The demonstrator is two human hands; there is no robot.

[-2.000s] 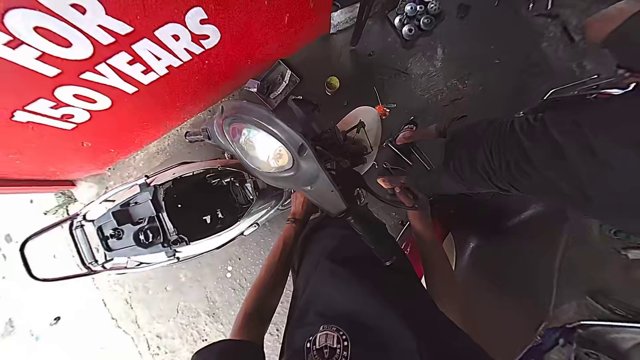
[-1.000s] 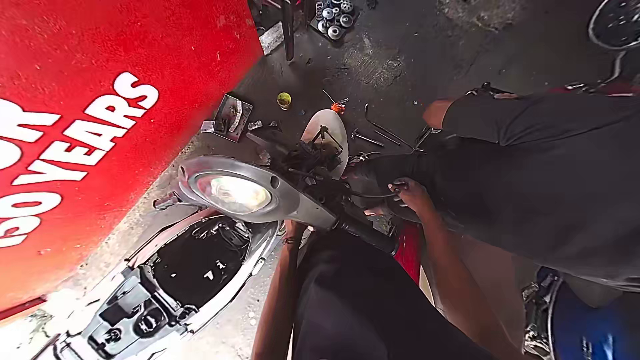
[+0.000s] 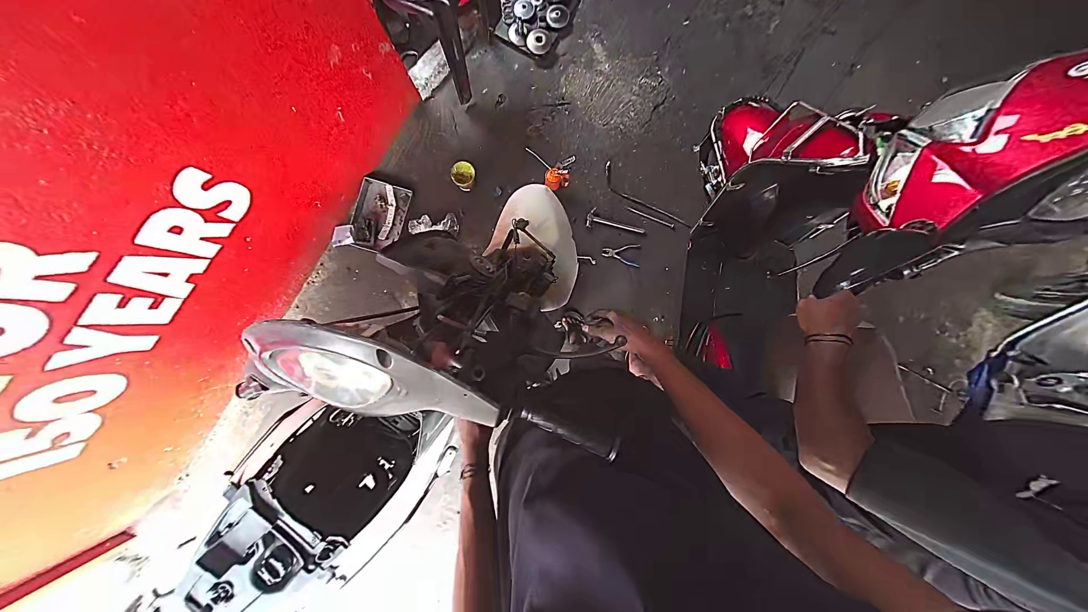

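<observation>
A scooter's headlight cowl [image 3: 365, 374] sits tilted off the handlebar area, lens upward, with dark wiring and bare steering parts beside it. My left hand [image 3: 473, 432] is mostly hidden behind the cowl's lower edge, so its fingers cannot be made out. A black rubber handlebar grip [image 3: 569, 432] points down to the right from the cowl. My right hand [image 3: 631, 342] is beside the brake lever [image 3: 586, 350] and a small metal fitting; whether it grips either is unclear. Beyond the wiring is the pale front fender [image 3: 544, 225].
On the floor lie a hammer [image 3: 616, 223], pliers [image 3: 621, 254], long metal tools, an orange item [image 3: 557, 178] and a yellow cup [image 3: 462, 175]. A parts tray [image 3: 382, 212] stands near the red wall [image 3: 255, 102]. At right, another person's hand [image 3: 829, 314] touches a red motorcycle [image 3: 926, 183].
The other person's dark-clothed body has moved from beside the tools to the lower right, and the red motorcycle is now in view. The view has shifted.
</observation>
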